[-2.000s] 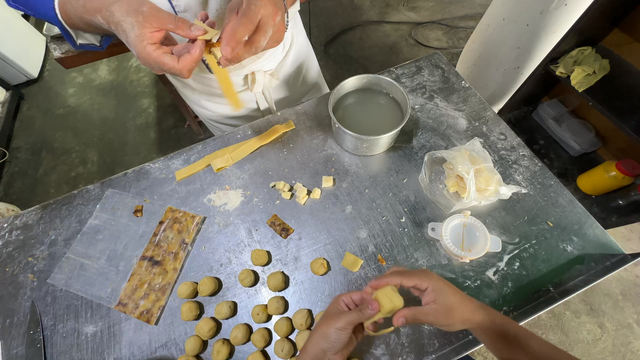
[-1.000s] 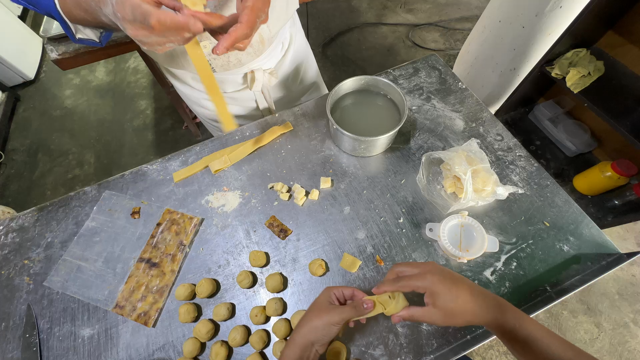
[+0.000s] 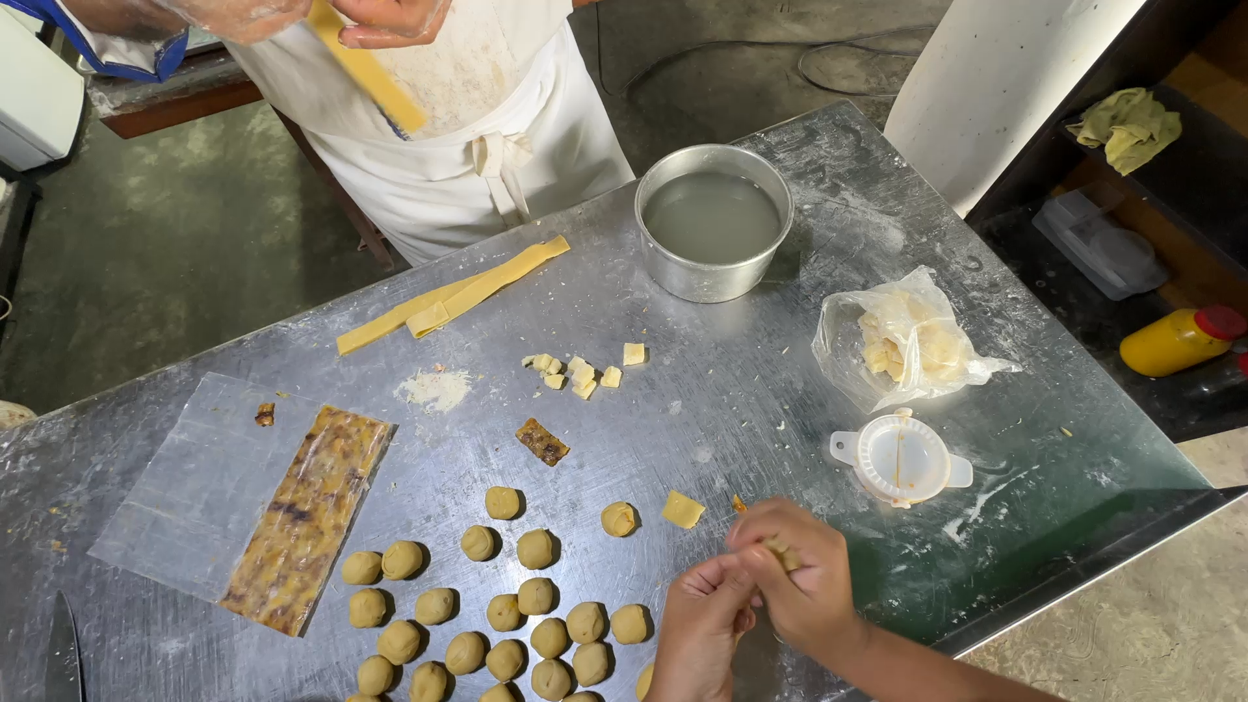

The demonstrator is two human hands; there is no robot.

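My left hand (image 3: 707, 619) and my right hand (image 3: 799, 575) meet low on the right of the view, their fingers closed together on a piece of yellow dough (image 3: 783, 554), mostly hidden by the fingers. Just beyond them lies a small square of dough (image 3: 682, 509), with a tiny brown scrap (image 3: 738, 504) beside my right fingers. To the left, several round dough balls (image 3: 535, 549) are spread over the metal table (image 3: 702, 419). A plastic dumpling press (image 3: 899, 458) lies opened flat, up and right of my right hand.
Metal pot of cloudy liquid (image 3: 717, 219), plastic bag of dough pieces (image 3: 902, 341), pale cubes (image 3: 582, 373), dough strips (image 3: 458, 297), brown filling slab (image 3: 307, 522) on plastic sheet, small filling piece (image 3: 542, 442). Knife blade (image 3: 64, 648) at lower left. Across the table, a person in a white apron (image 3: 458, 146) holds a dough strip.
My hands have drawn together, and the dough that showed between them is now largely covered by my fingers. The other person's hands have moved up towards the frame's top edge.
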